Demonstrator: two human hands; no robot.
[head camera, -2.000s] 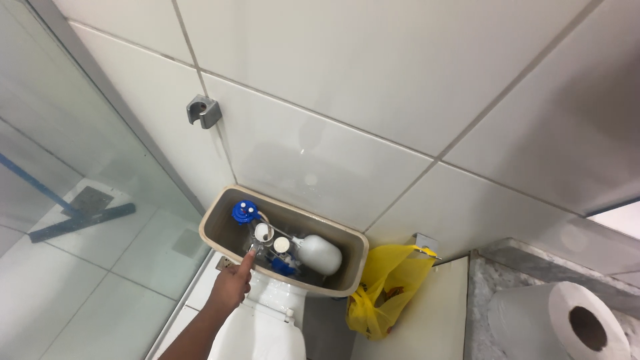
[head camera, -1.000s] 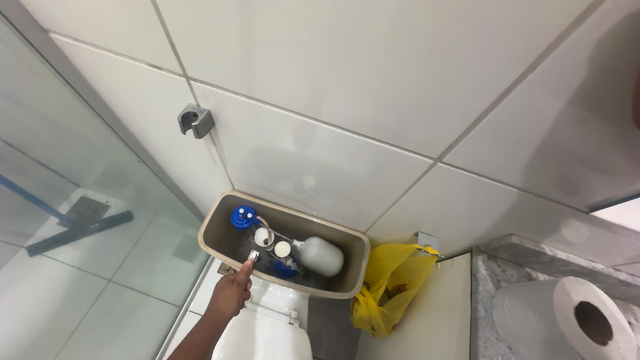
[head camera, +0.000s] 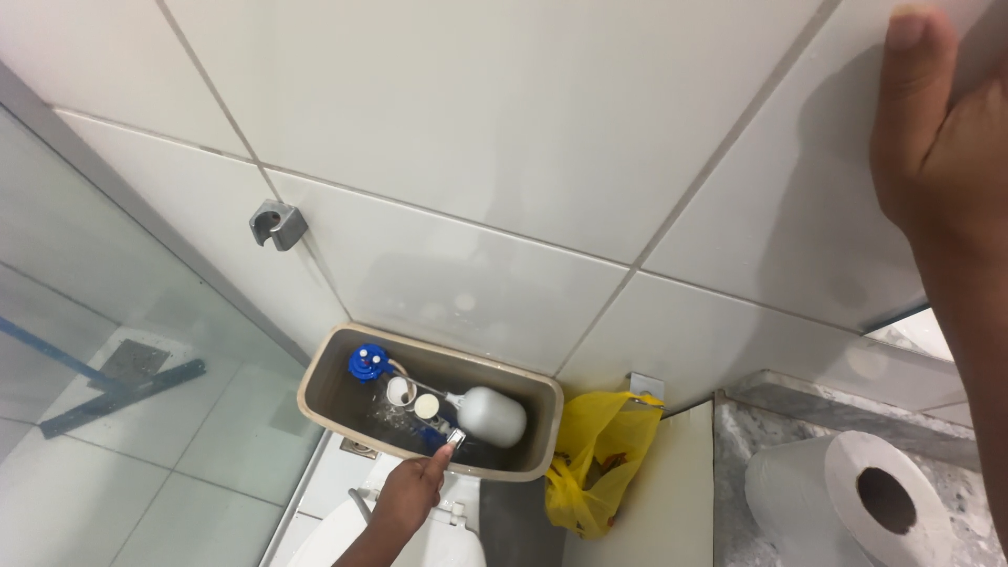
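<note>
An uncovered toilet tank (head camera: 312, 390) holds a blue-capped fill valve (head camera: 368, 362), a white overflow tube (head camera: 400, 391), a round cream-white cap (head camera: 426, 406) and a grey-white float (head camera: 492, 416). The water ripples beside the tube. At the tank's front rim, my left hand (head camera: 411, 492) has its fingertips on a small silver-coloured piece (head camera: 455, 439) and seems to pinch it; a blue part shows just behind. My right hand (head camera: 953, 142) is raised at the upper right near the tiled wall, thumb apart, nothing seen in it; its other fingers are cut off by the frame edge.
Below the tank is the white toilet seat lid (head camera: 425, 547). A yellow plastic bag (head camera: 598, 465) hangs right of it, near a toilet roll (head camera: 850, 500) on a marble counter (head camera: 787, 425). Left are a metal wall holder (head camera: 277, 225) and a glass panel with a squeegee (head camera: 122, 399) behind it.
My left hand has shifted right along the tank's front rim, and the silver-coloured piece at its fingertip has shifted with it. My right hand has come into view at the upper right.
</note>
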